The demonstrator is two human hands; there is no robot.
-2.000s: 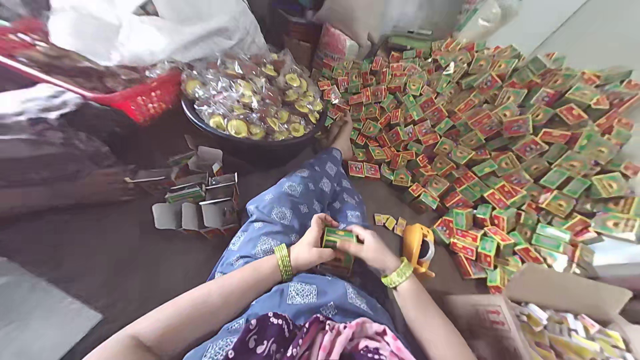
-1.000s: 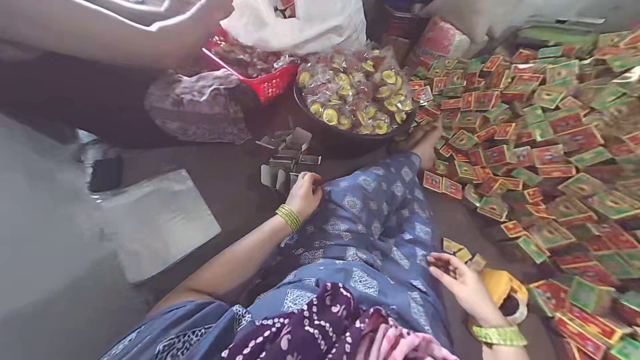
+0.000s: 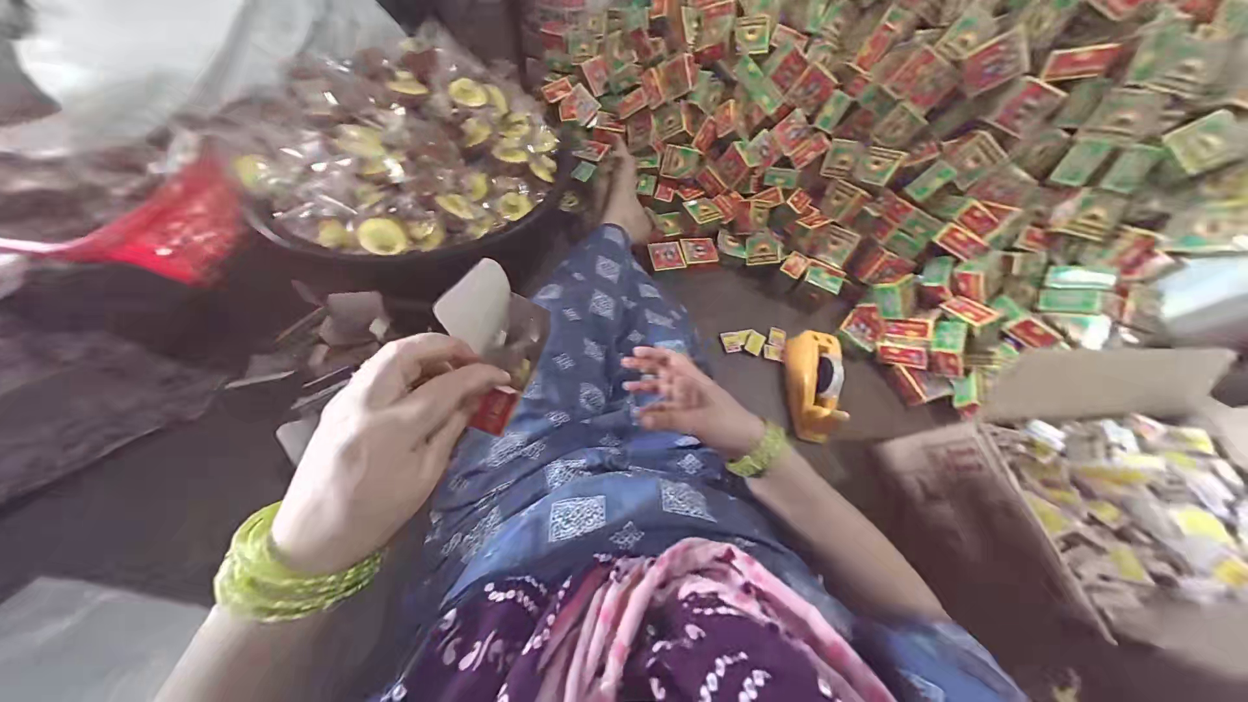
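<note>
Between the thumb and fingers of my left hand [image 3: 390, 439] is a small open carton [image 3: 495, 408], its pale flap raised and a red face showing low down; blur hides its inside. My right hand [image 3: 682, 398] hovers over my lap, apart from the carton, fingers spread and holding nothing. Other unfilled-looking cartons with grey-white insides [image 3: 346, 317] lie on the floor beyond my left hand. Right of my right hand sits an orange tape dispenser [image 3: 807, 385], and several small yellow printed pieces [image 3: 754, 341] lie beside it.
A dark tub [image 3: 390, 265] of plastic-wrapped packets with yellow discs stands at the upper left, a red basket [image 3: 180, 219] beside it. Red and green small boxes [image 3: 907, 327] are heaped across the upper right. An open cardboard box [image 3: 960, 507] holding small yellow and white pieces is at lower right.
Two seconds ago both hands held a green-and-yellow box over my lap. One second ago my left hand was at the open cartons; now it is over my lap with one. The view has swung about.
</note>
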